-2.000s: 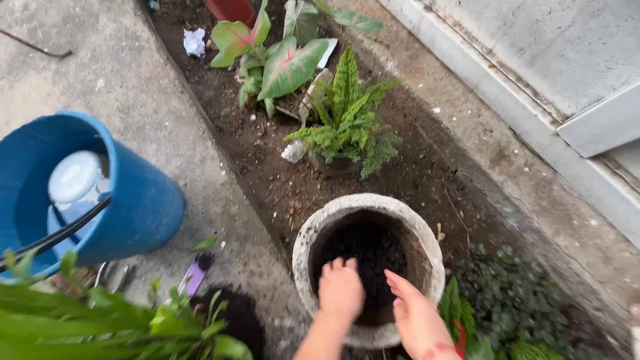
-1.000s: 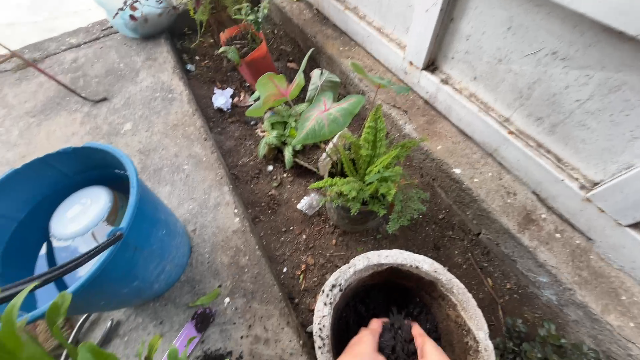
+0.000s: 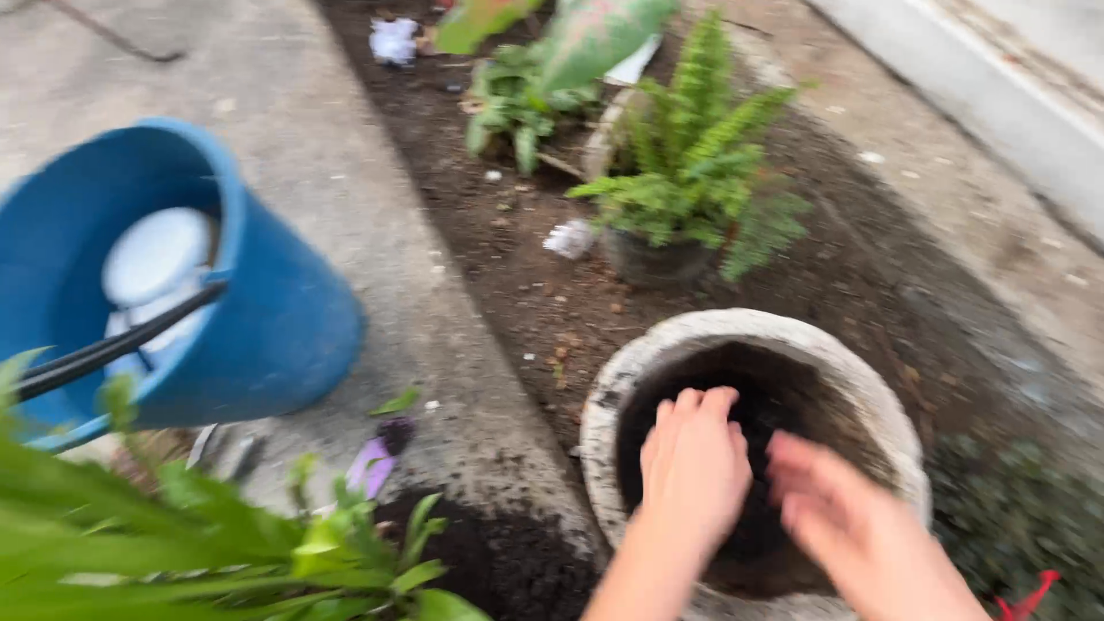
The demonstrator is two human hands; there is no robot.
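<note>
A round, pale stone-like planter point(image 3: 634, 371) stands at the lower right with dark soil point(image 3: 755, 517) inside. Both my hands are in its mouth. My left hand point(image 3: 697, 457) is over the left part of the soil, back upward, its fingertips pointing to the far side. On the right side, my right hand point(image 3: 828, 509) has its fingers apart and blurred, and nothing shows in it. The two hands are a little apart. Whether my left fingers pinch any soil cannot be seen.
A blue bucket point(image 3: 293, 319) with a black handle stands left on the concrete. Leafy plants point(image 3: 172, 535), a purple tool point(image 3: 371, 466) and spilled soil point(image 3: 509, 552) lie nearer. Beyond the planter stands a potted fern point(image 3: 690, 172); a low wall point(image 3: 975, 86) runs along the right.
One second ago my hands were together around a clump of dark soil over the planter; now they are apart and that clump no longer shows between them. The view has tilted down.
</note>
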